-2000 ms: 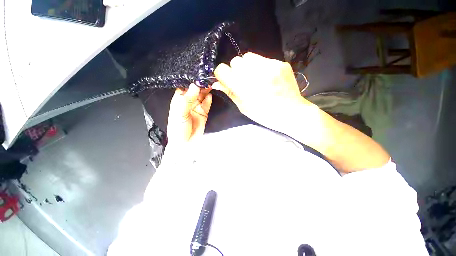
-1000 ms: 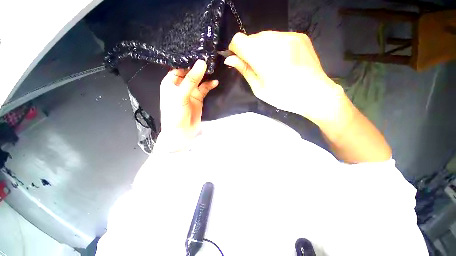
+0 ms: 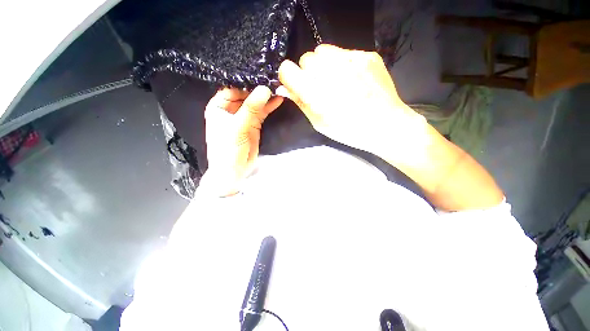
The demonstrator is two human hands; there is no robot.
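Note:
A black tweed fabric panel [image 3: 226, 42] lies in front of me at the top, with a glossy braided trim [image 3: 187, 64] along its lower and right edges. My left hand [image 3: 239, 123] pinches the trimmed corner from below between thumb and fingers. My right hand [image 3: 349, 87] is at the right of the same corner, fingertips closed together almost touching my left thumb. A tiny light glint shows at its fingertips; I cannot make out a needle or thread clearly. A thin beaded chain [image 3: 312, 22] hangs down to the right knuckles.
A white table edge [image 3: 45, 45] curves across the upper left. A wooden stool [image 3: 563, 58] stands at the upper right, with pale green cloth [image 3: 462, 116] near it. A clear bag with black loops [image 3: 178, 155] hangs left of my left hand. Red items [image 3: 19, 142] are at the far left.
The view has shifted, so the phone has left the picture. Since a second ago my right fingertips have moved down and left to the corner, nearly meeting my left thumb, which still holds the trim.

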